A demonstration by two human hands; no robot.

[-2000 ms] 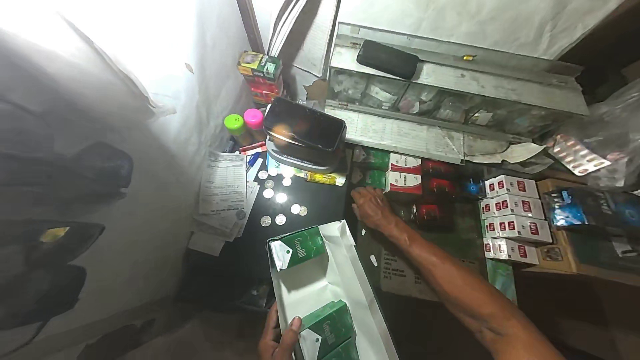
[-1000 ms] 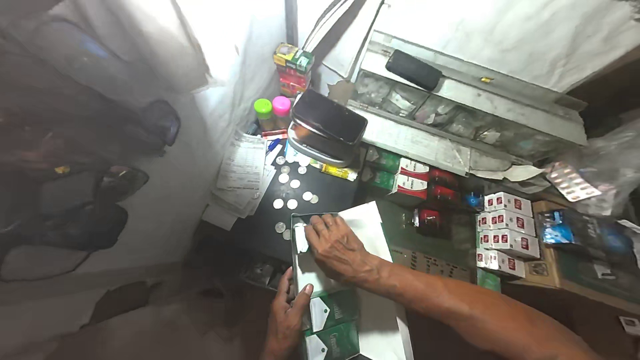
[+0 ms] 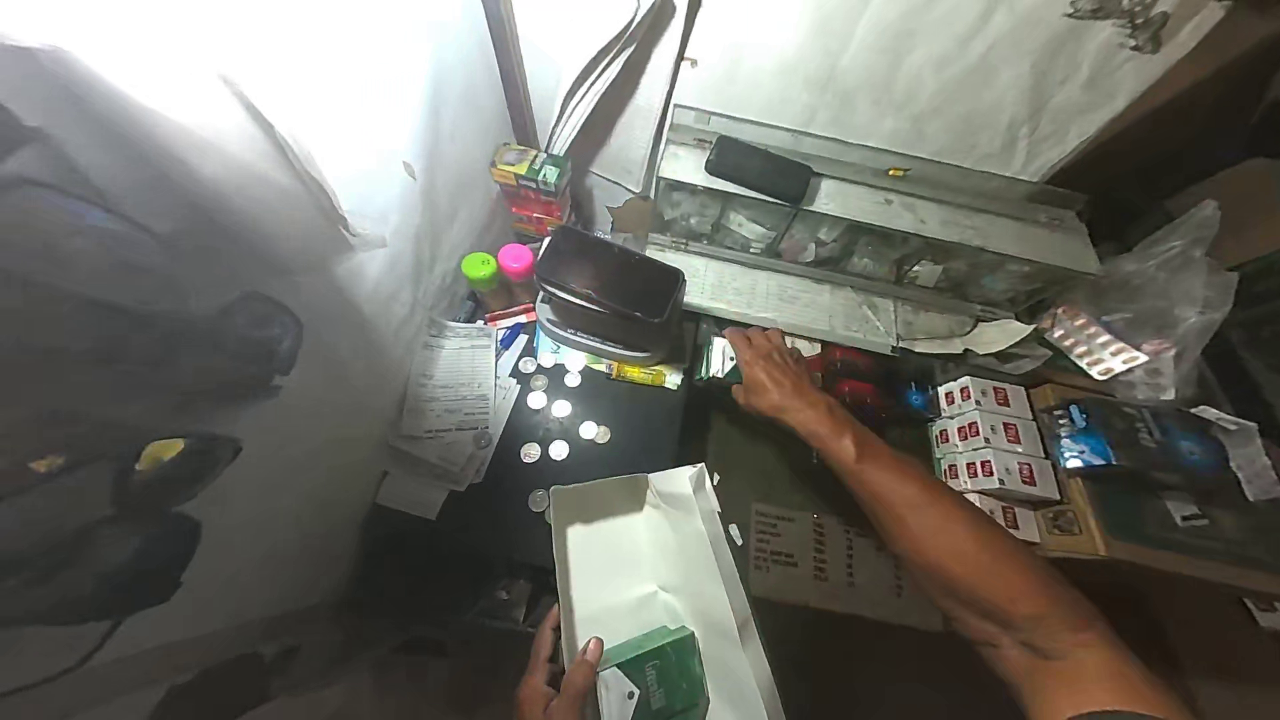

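Note:
My left hand point(image 3: 560, 668) grips the left edge of a long white open box point(image 3: 640, 530) at the bottom centre. A green and white small carton point(image 3: 660, 675) lies in the near end of that box, by my thumb. My right hand point(image 3: 772, 375) is at the back of the counter, its fingers over a green and white pack point(image 3: 720, 358); whether it grips the pack cannot be told. Red packs point(image 3: 852, 378) lie just right of that hand. Coins point(image 3: 560, 409) are scattered on the dark surface beyond the box.
A dark tray-like device point(image 3: 610, 290) stands behind the coins, beside green- and pink-lidded bottles point(image 3: 516, 262) and papers point(image 3: 450, 385). A compartmented glass case point(image 3: 860, 240) bears a black phone-like object point(image 3: 759, 170). White and red cartons point(image 3: 990, 435), a blister pack point(image 3: 1092, 343) and blue packs point(image 3: 1090, 440) are at right.
My right hand has moved from inside the white box to the packs at the back of the counter. Fewer green cartons show in the box.

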